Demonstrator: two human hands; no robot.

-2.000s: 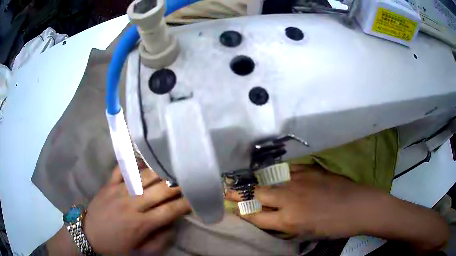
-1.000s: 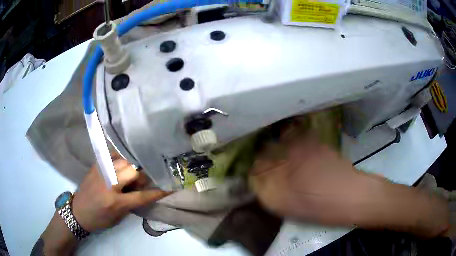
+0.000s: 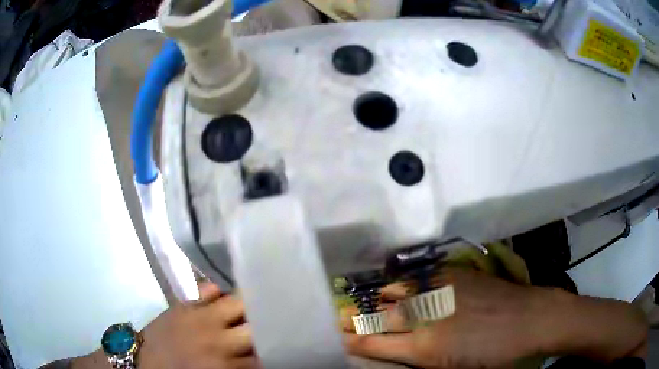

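Observation:
The white sewing machine head (image 3: 498, 115) fills the middle and right. My left hand (image 3: 191, 335), with a watch at the wrist, lies low at the machine's left end, its fingertips partly behind the pale lever cover (image 3: 282, 281). My right hand (image 3: 470, 321) lies low behind the tension knobs (image 3: 432, 303), fingers pointing left. What the fingers hold is hidden. The grey-taupe panel (image 3: 119, 108) shows as a strip left of the head. Olive-green fabric (image 3: 498, 261) shows under the head above my right hand. The needle and presser foot are hidden.
A blue hose (image 3: 147, 119) with a white flattened end (image 3: 166, 245) hangs at the machine's left end. A cream post (image 3: 209, 58) and a white box with a yellow label (image 3: 603, 43) stand on top. White cloth (image 3: 54, 61) lies at far left. Dark cloth (image 3: 540, 252) shows below the head.
The view has shifted closer to the head. My right hand has moved left, back behind the tension knobs. The taupe panel shows less at the left, and the dark cloth now shows right of the olive fabric.

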